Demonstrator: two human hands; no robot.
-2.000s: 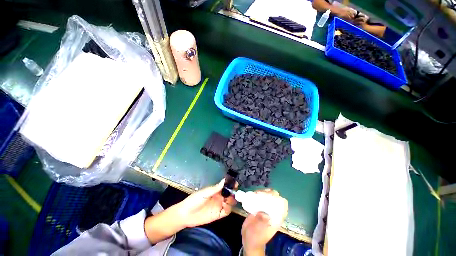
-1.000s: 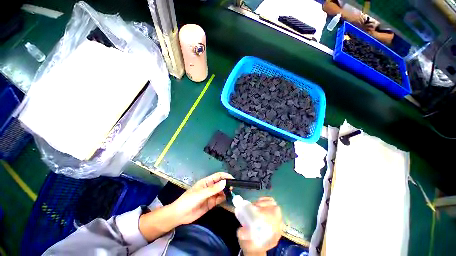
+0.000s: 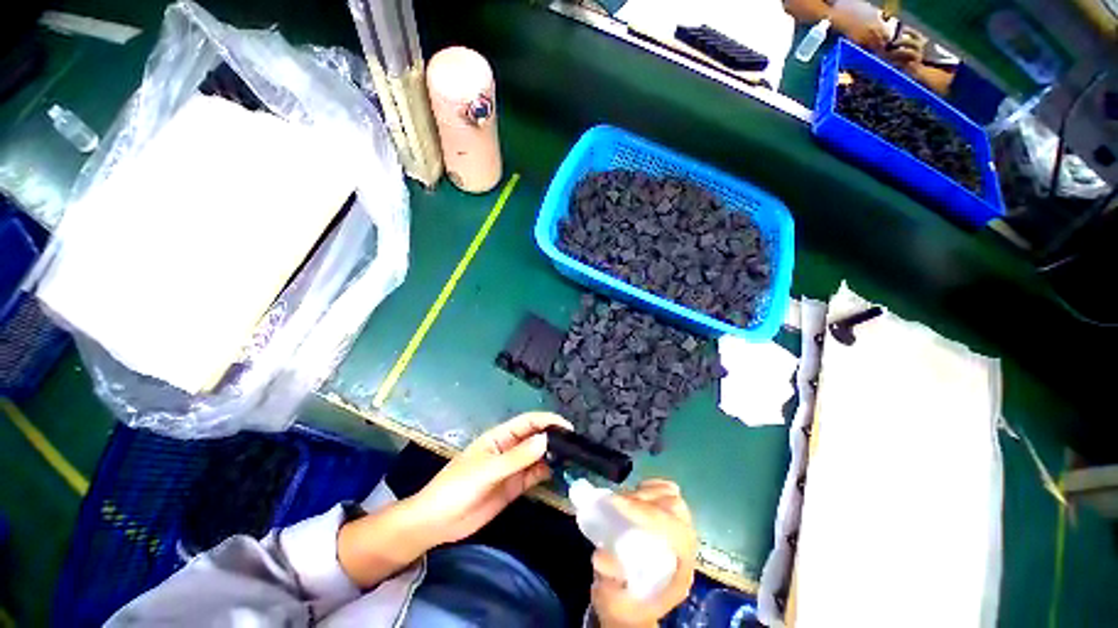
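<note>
My left hand [image 3: 481,481] holds a black housing [image 3: 591,455] by its left end, above the bench's front edge. My right hand [image 3: 652,552] is closed around a white squeeze bottle [image 3: 606,515]. The bottle's narrow tip points up and left at the underside of the housing, near my left fingertips; whether it touches cannot be told. A heap of small black pieces [image 3: 625,374] lies on the bench just beyond. More of them fill the light-blue basket [image 3: 663,310] behind the heap. Black housings [image 3: 531,351] lie in a short row left of the heap.
A plastic-lined carton with a white sheet [image 3: 172,233] stands at left, a pink cylinder [image 3: 466,135] by a metal post. A white wipe [image 3: 755,382] lies right of the heap, then stacked sheets [image 3: 901,478] with one black part [image 3: 855,324]. Another person's hands show beyond, near a dark-blue bin [image 3: 905,185].
The housing was end-on at first, then turned lengthwise, and now slants down to the right. The bottle stays in my right hand with its tip near the housing. The view has shifted slightly.
</note>
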